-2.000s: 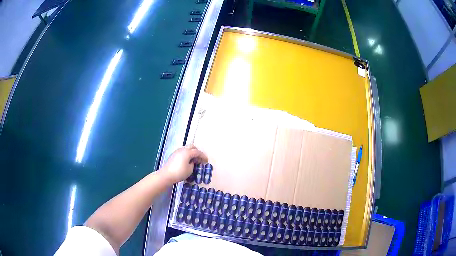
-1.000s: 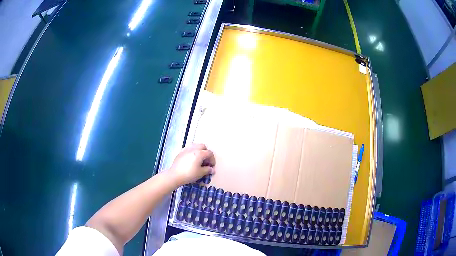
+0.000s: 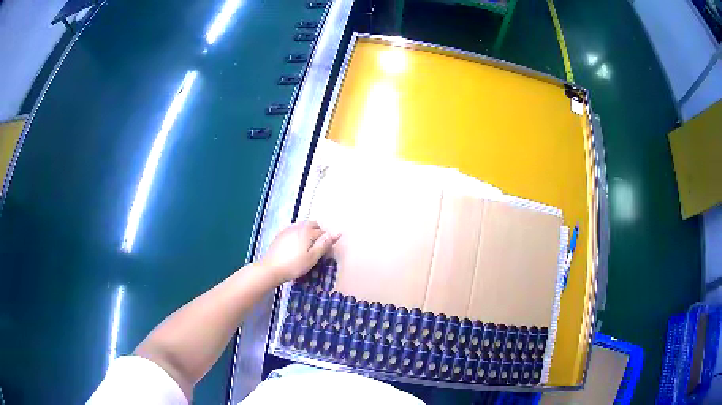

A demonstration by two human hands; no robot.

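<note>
Small black parts point(image 3: 427, 343) stand close together in two full rows along the near edge of the tan cardboard sheet point(image 3: 507, 261). A few more black parts point(image 3: 327, 277) begin a third row at its left end. My left hand point(image 3: 299, 251) is over these parts, palm down, with its fingertips bent above their far ends. The hand covers part of them, and I cannot tell whether its fingers grip one. My right hand is not in view.
The green conveyor belt point(image 3: 182, 198) on the left carries several single black parts point(image 3: 259, 133) near the metal side rail point(image 3: 273, 206). The cardboard lies on the yellow table top point(image 3: 459, 119). A blue pen point(image 3: 571, 245) lies right of it. A blue bin point(image 3: 625, 356) is at lower right.
My left hand shifted right, then back left and slightly away from me, uncovering parts of the short third row. The black parts on the belt have moved slightly toward me.
</note>
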